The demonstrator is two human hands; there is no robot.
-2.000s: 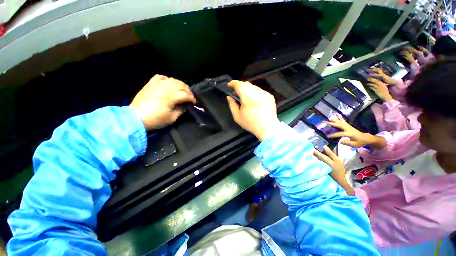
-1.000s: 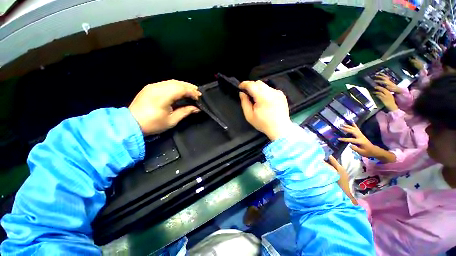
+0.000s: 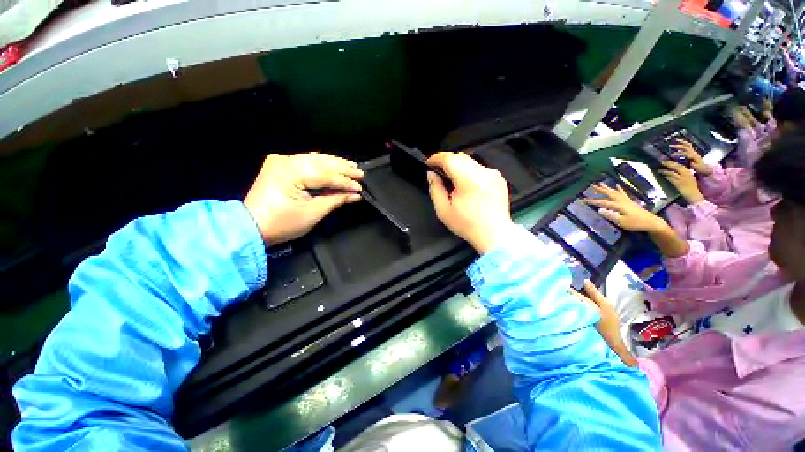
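Observation:
My left hand [image 3: 304,196] pinches one end of a thin dark phone [image 3: 387,213], held nearly edge-on over the black foam tray [image 3: 353,258]. My right hand [image 3: 472,199] holds another dark slab, likely a phone [image 3: 411,162], by its right end; it is tilted over the tray's back part. The two slabs are apart. A third phone [image 3: 296,279] lies in a recess at the tray's left, partly hidden by my left sleeve. Which faces the held slabs show is too dark to tell.
More black trays are stacked beneath, along the green bench edge [image 3: 388,353]. A pale shelf [image 3: 353,35] runs overhead, with a post at the right. Workers in pink smocks sit at the right; a hand [image 3: 628,210] is over a tray of phones [image 3: 578,237].
Both hands have lifted their dark slabs from low in the tray, and the left one has turned edge-on. The view has shifted slightly. A neighbour's hand has moved over the phones.

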